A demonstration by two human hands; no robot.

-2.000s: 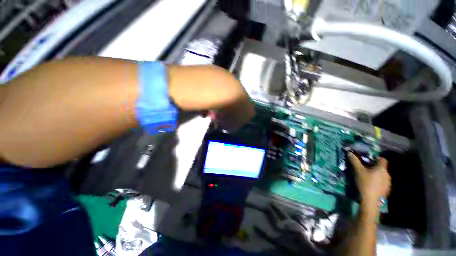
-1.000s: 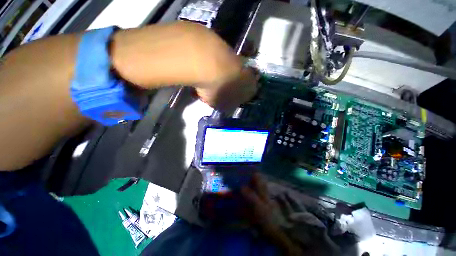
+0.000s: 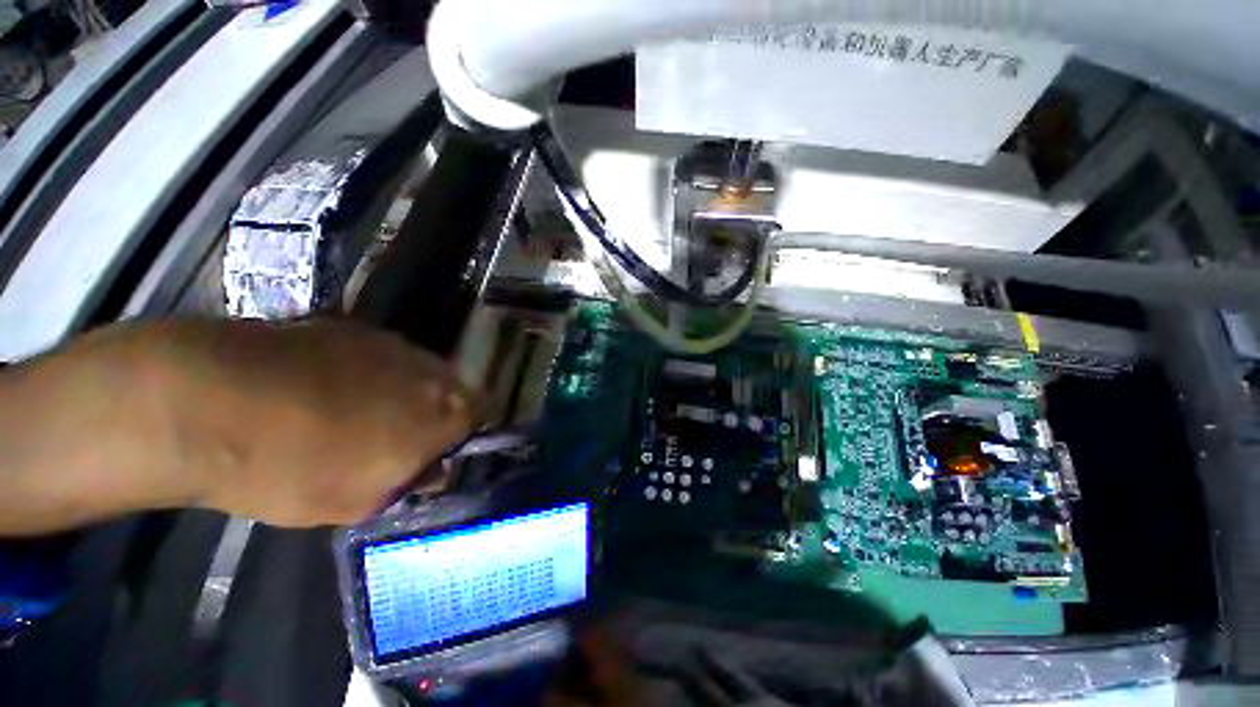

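Note:
The teach pendant (image 3: 477, 580) lies tilted at the bottom left of centre, its screen lit with rows of text. My left hand (image 3: 318, 421) is just above its top edge, back of the hand up; its fingertips are hidden. A dim, blurred part of my right hand (image 3: 601, 666) shows low beside the pendant; its fingers cannot be made out. The green circuit board (image 3: 871, 483) lies right of the pendant, with round pale capacitors (image 3: 677, 477) and a copper-orange part (image 3: 960, 456). The dispensing head (image 3: 726, 228) is above the board's back edge.
A clear-yellowish hose (image 3: 691, 340) and a black line loop by the head. A thick white conduit (image 3: 484, 69) crosses overhead before a lettered sign (image 3: 843, 90). A metal rail (image 3: 912, 315) runs behind the board. A silvery bundle (image 3: 277, 249) is at upper left. Dark cloth (image 3: 774, 649) is in front.
The view has shifted, showing more of the sign and conduit. The pendant appears lower and further left. My left hand appears lower and further left. My right hand moved from the board to beside the pendant.

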